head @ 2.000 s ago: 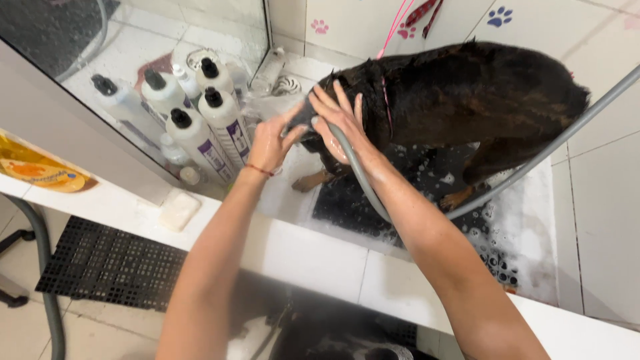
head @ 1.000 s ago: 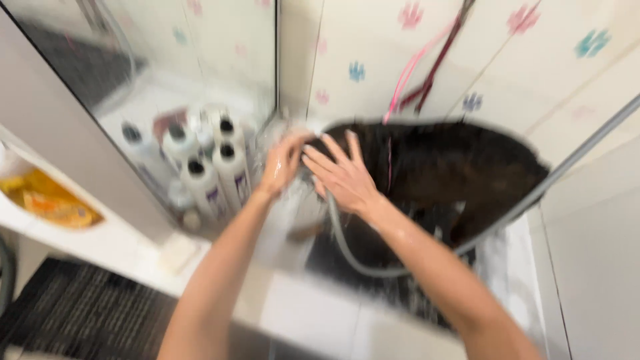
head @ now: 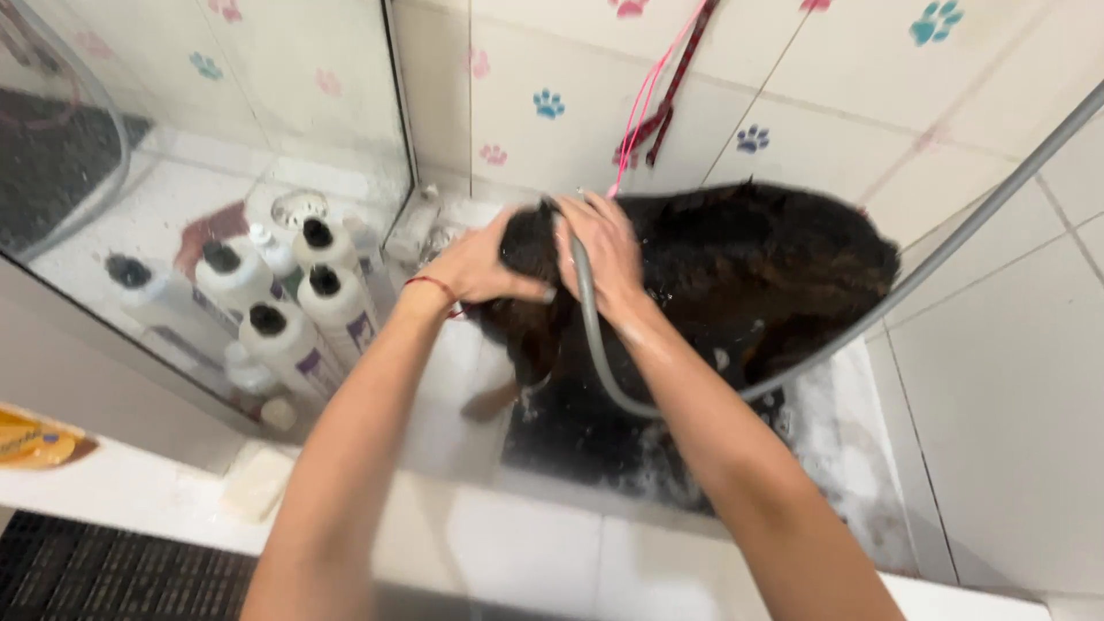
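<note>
A wet black-and-brown dog (head: 759, 259) stands in a white tiled tub on a black mat (head: 569, 440). My left hand (head: 483, 267), with a red string at its wrist, cups the side of the dog's head with thumb and fingers spread. My right hand (head: 599, 246) lies at the back of the head, closed round the end of a grey hose (head: 595, 336). The hose loops below that hand and runs up to the right edge. Its outlet is hidden by my fingers. A pink cord (head: 642, 99) rises from behind the dog's neck.
Several pump-less white bottles with black caps (head: 289, 341) stand left of the dog by a glass panel (head: 285, 112). On the tub's front ledge (head: 535, 526) lie a pale block (head: 256, 483) and an orange packet (head: 39, 440). A red leash (head: 681, 78) hangs at the wall.
The dog's head, low between my hands earlier, now shows more plainly, with my left hand spread on its side. My right hand stays with the hose.
</note>
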